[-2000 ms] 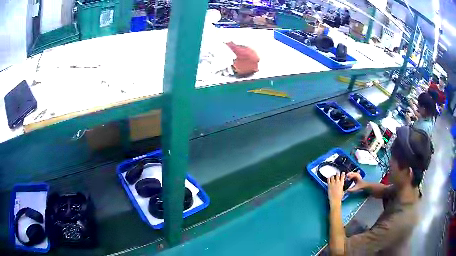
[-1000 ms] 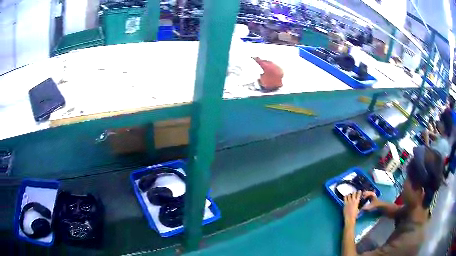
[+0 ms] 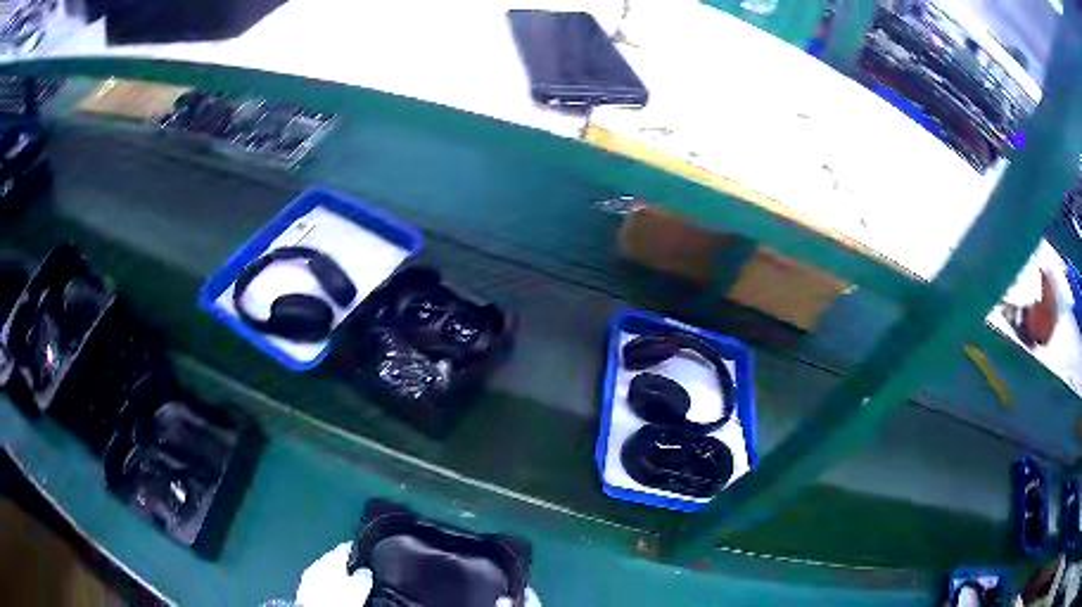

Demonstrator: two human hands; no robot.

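Note:
A black inner tray (image 3: pixel 439 572) lies at the green bench edge, bottom centre, cut off by the picture's lower edge. Its visible hollows look empty. My left hand (image 3: pixel 335 581), in a white glove, grips its left side. Only a small white part of my right hand (image 3: pixel 517 598) shows at its right side. A blue tray (image 3: pixel 609 445) on the belt holds headphones (image 3: pixel 660 398) and a dark oval unit (image 3: pixel 678 460) on a white sheet. Another blue tray (image 3: pixel 252 338) holds headphones (image 3: pixel 299 314). Beside it sits a filled black inner tray (image 3: pixel 445 403) with a shiny bagged item.
Filled black inner trays (image 3: pixel 220 516) stand at the left on the bench edge. A green post (image 3: pixel 937 326) slants across the right. The white shelf (image 3: pixel 724 113) above carries a black phone-like slab (image 3: pixel 578 59). Small brown cartons (image 3: pixel 777 288) sit beneath.
The view has swung left and down, so the belt trays appear farther right and the worker at the right is mostly out of view. My gloved hands and the black tray between them now show.

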